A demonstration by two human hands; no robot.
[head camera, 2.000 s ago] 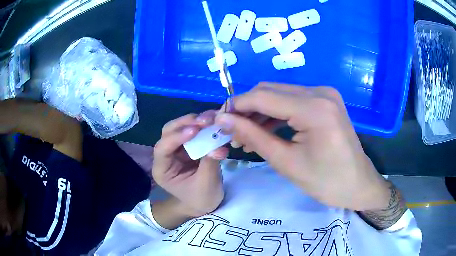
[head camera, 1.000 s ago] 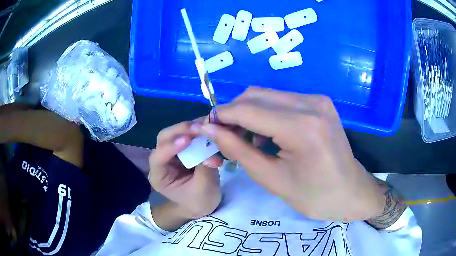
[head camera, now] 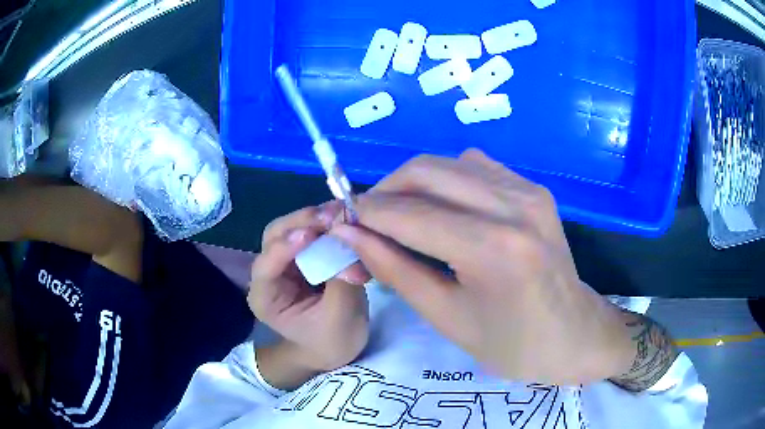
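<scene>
My left hand [head camera: 306, 306] holds a white plastic housing [head camera: 325, 258] between thumb and fingers, in front of the white shirt. My right hand [head camera: 495, 260] pinches the wire end of a slim white stick [head camera: 302, 107], right above the housing. The stick points up and to the left, with a clear or silvery section near my fingertips. The housing's hole and the ends of the fine leads are hidden by my right fingers. The fingertips of both hands are close together or touching.
A blue tray [head camera: 560, 180] at the back holds several white housings [head camera: 369, 110]. A clear bag with white parts [head camera: 155, 155] lies at left. A clear box of leads [head camera: 731, 142] stands at far right. Another person's arm [head camera: 75, 209] and dark shirt are at left.
The stick has tilted further left and its tip is lower. My right hand has moved slightly left and down with it, and now covers the housing's hole. The left hand has shifted slightly left.
</scene>
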